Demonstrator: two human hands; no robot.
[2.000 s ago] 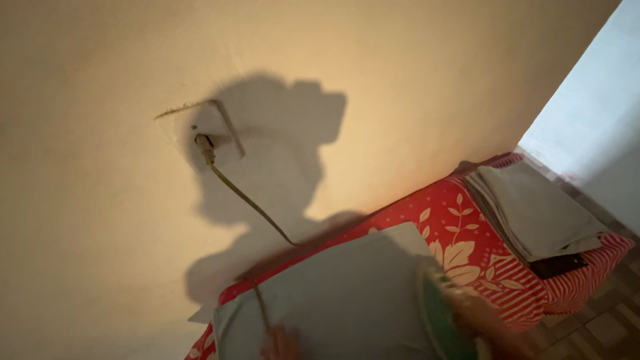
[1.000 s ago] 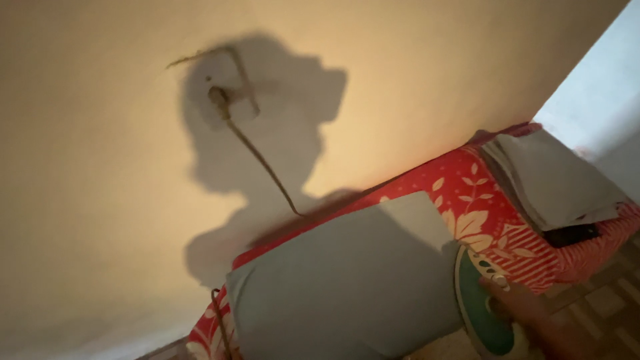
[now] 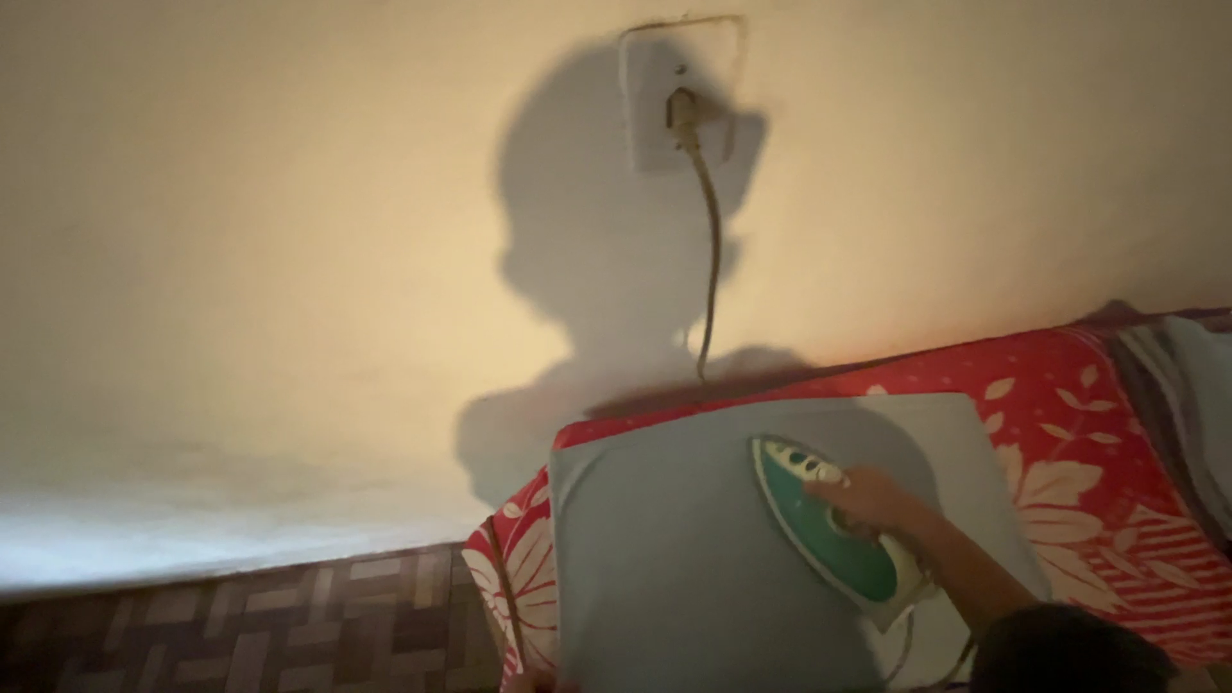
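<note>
My right hand (image 3: 871,502) is closed around the handle of a green and white clothes iron (image 3: 833,534), whose tip points up and left. The iron lies over a smooth grey-blue cloth (image 3: 664,539), spread on a red cover with pale leaf patterns (image 3: 1049,385). At the bottom edge, only a small part of my left hand (image 3: 531,681) shows, beside the cloth's lower left side; its fingers and grip are hidden. A cord trails from the heel of the iron.
A plug (image 3: 683,111) sits in a wall socket (image 3: 650,135), its cord (image 3: 712,241) running down behind the red cover. Folded fabric (image 3: 1193,385) lies at the right. Patterned floor tiles (image 3: 289,616) show at the lower left. My shadow falls on the wall.
The iron, in my right hand, has moved from the right edge of the grey-blue cloth onto its upper middle part. The view has shifted.
</note>
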